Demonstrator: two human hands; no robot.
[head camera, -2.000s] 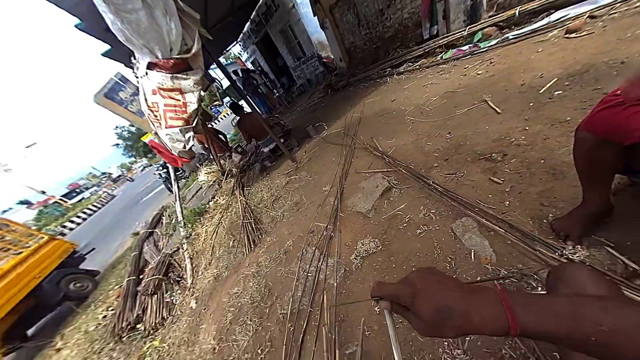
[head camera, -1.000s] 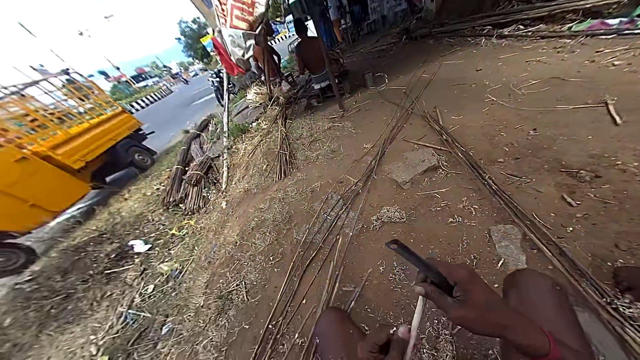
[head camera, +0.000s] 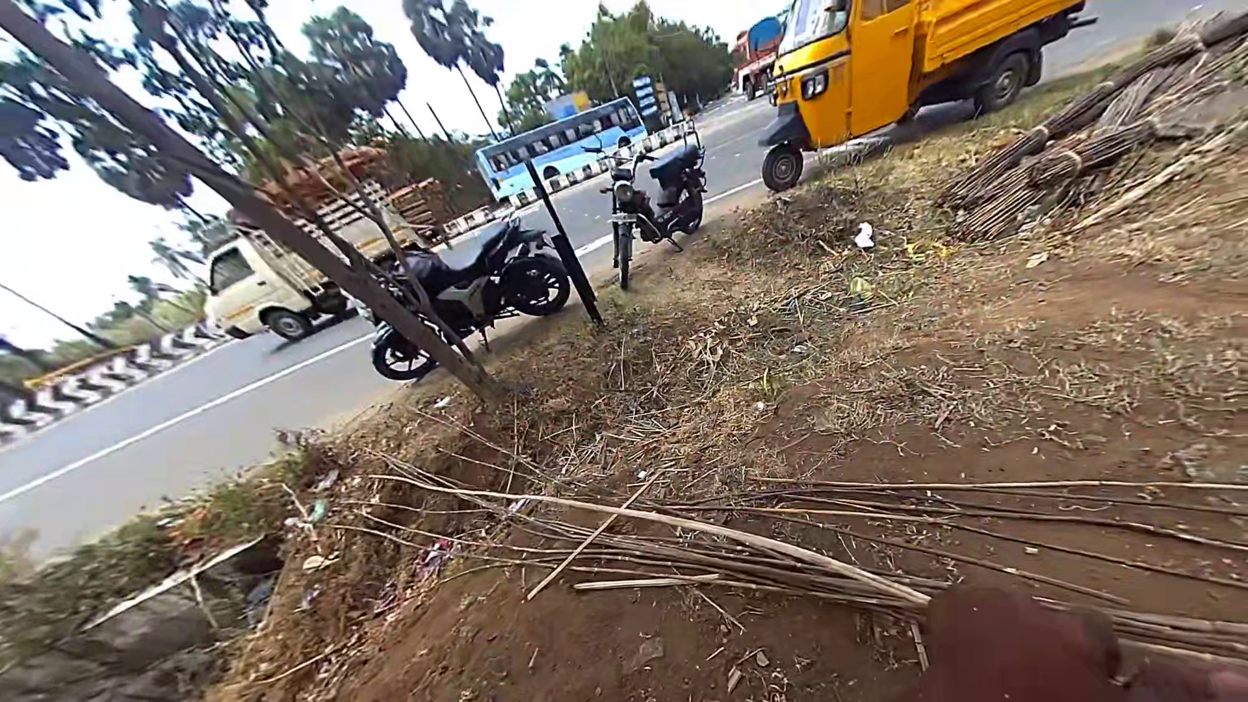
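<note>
Blurred at the bottom right edge is what looks like my left hand (head camera: 1014, 643). A long pale peeled stick (head camera: 721, 531) runs from it toward the upper left, its near end meeting the fingers, which appear closed on it. Below and behind this stick lies a loose spread of long thin brown sticks (head camera: 975, 522) on the bare soil. A short pale stick (head camera: 595, 536) crosses them at a slant. My right hand is out of view, and so is the dark-handled tool.
Tied bundles of thin sticks (head camera: 1038, 175) lie at the upper right. A slanted tree trunk (head camera: 292, 244), a dark post (head camera: 565, 244) and two parked motorcycles (head camera: 478, 283) stand by the road. Beyond are a yellow three-wheeled truck (head camera: 877, 68), a loaded truck (head camera: 253, 283) and a blue bus (head camera: 561, 146).
The view has swung far left toward the road. My right hand, which held a dark-handled tool against the pale stick one second ago, has left the view.
</note>
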